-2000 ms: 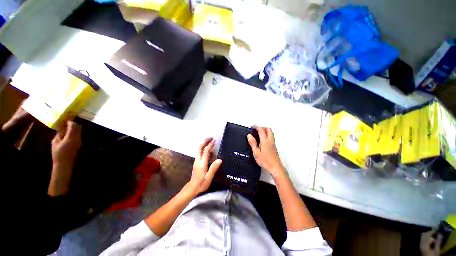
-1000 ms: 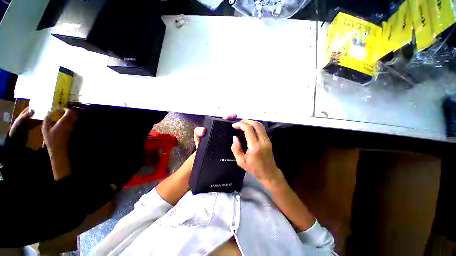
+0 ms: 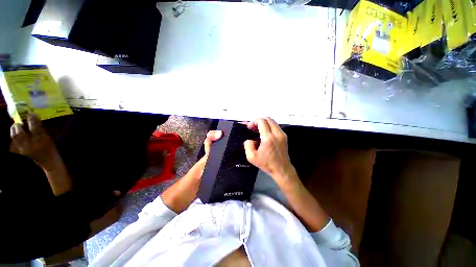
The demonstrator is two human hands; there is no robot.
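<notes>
A closed black gift box [image 3: 229, 169] with small pale lettering is held upright against my lap, in front of the bench edge. My left hand [image 3: 213, 140] grips its left side, with the thumb at the upper left edge; most of its fingers are hidden behind the box. My right hand [image 3: 269, 148] is at the box's upper right, with bent fingers touching the top edge and face. What the right fingertips pinch, if anything, cannot be told.
Stacked black boxes [image 3: 115, 34] stand at the bench's left. Yellow packs in clear film [image 3: 378, 39] stand at the right. A coworker's hand [image 3: 36, 138] holds a yellow sleeved box [image 3: 39, 94] at far left. A red stool [image 3: 166, 156] and a brown carton [image 3: 412, 203] are below the bench.
The black box has moved off the bench edge onto my lap and tilted, showing more of its left side. The view has shifted lower. The coworker's yellow box has turned its printed face up.
</notes>
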